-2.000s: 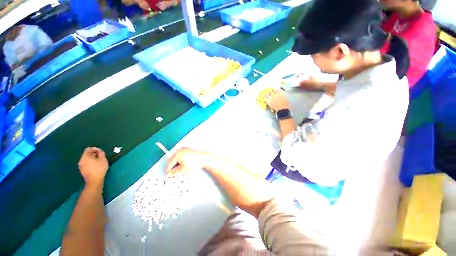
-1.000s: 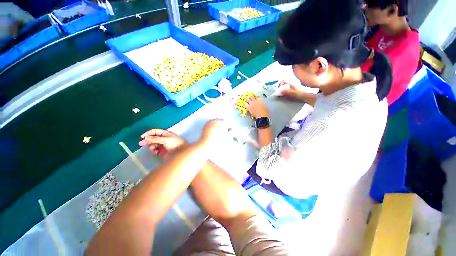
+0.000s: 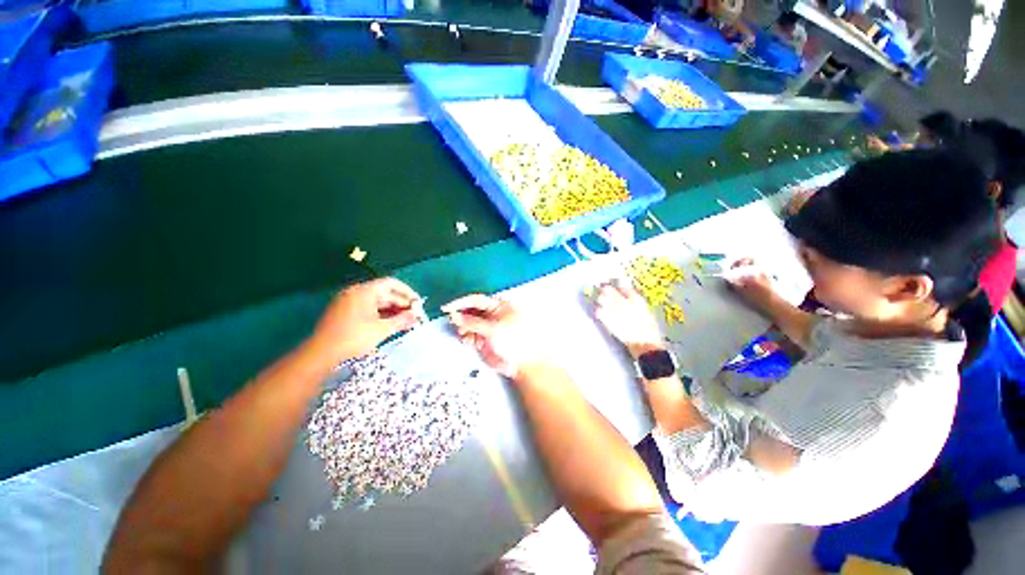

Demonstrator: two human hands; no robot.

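Note:
A loose pile of small whitish-grey parts (image 3: 393,427) lies on the grey-white table cover (image 3: 450,528). My left hand (image 3: 380,315) is above the far side of the pile, its fingertips pinched on what looks like a tiny white part (image 3: 420,311). My right hand (image 3: 483,328) is just to the right, fingers bent and thumb near fingertips, a small gap from my left hand. Whether it holds anything is too small to tell. A pale yellowish piece (image 3: 357,255) and a white piece (image 3: 461,228) lie apart on the green belt (image 3: 259,247).
A blue tray (image 3: 596,230) with yellow and white parts stands on the belt. At right a person in a striped shirt (image 3: 832,393) handles a yellow pile (image 3: 658,275). More blue trays (image 3: 674,107) stand farther back. Tape strips (image 3: 187,393) cross the cover.
The view has swung. My hands, crossed over each other a second ago, are now uncrossed and side by side, fingertips close together beyond the pile.

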